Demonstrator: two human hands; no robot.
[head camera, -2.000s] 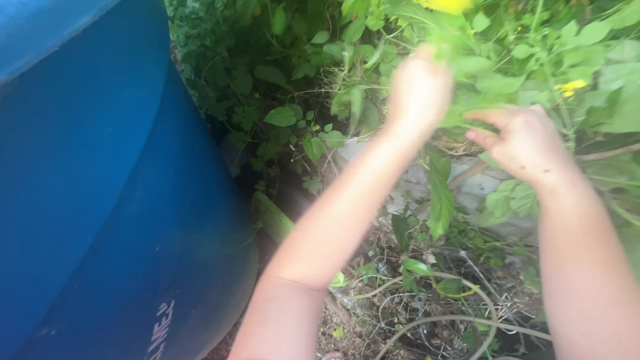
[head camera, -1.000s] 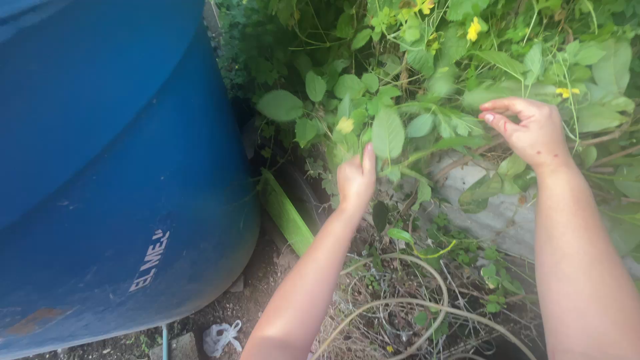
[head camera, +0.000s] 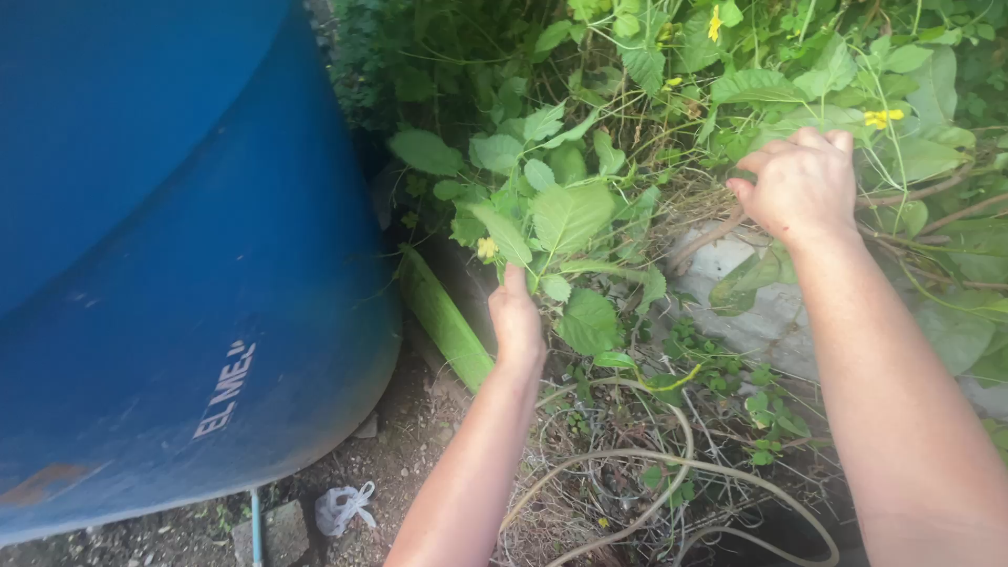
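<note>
My left hand (head camera: 517, 319) is closed around a bunch of leafy green stems (head camera: 571, 216), with a yellow flower (head camera: 487, 248) beside the thumb. To the right, my right hand (head camera: 803, 181) reaches palm down into the foliage, its fingers bent; the fingertips are partly hidden among leaves, so whether they grip a stem does not show. Close to that hand are a yellow flower (head camera: 882, 118) and brown woody stems (head camera: 945, 189). Broad leaves (head camera: 744, 283) hang below it over a pale stone or concrete block (head camera: 717, 260).
A large blue plastic tank (head camera: 173, 236) with white lettering fills the left side. Beside it lies a green board-like piece (head camera: 449, 323). A looped hose (head camera: 685, 465) lies over dry stems. A knotted plastic bag (head camera: 344, 508), a concrete block (head camera: 276, 535) and a thin blue pipe (head camera: 256, 528) are at lower left.
Two seconds ago my left hand was higher among the leaves, near my right hand; it came down and left with the leafy bunch. My right hand now reaches into the foliage with fingers more bent.
</note>
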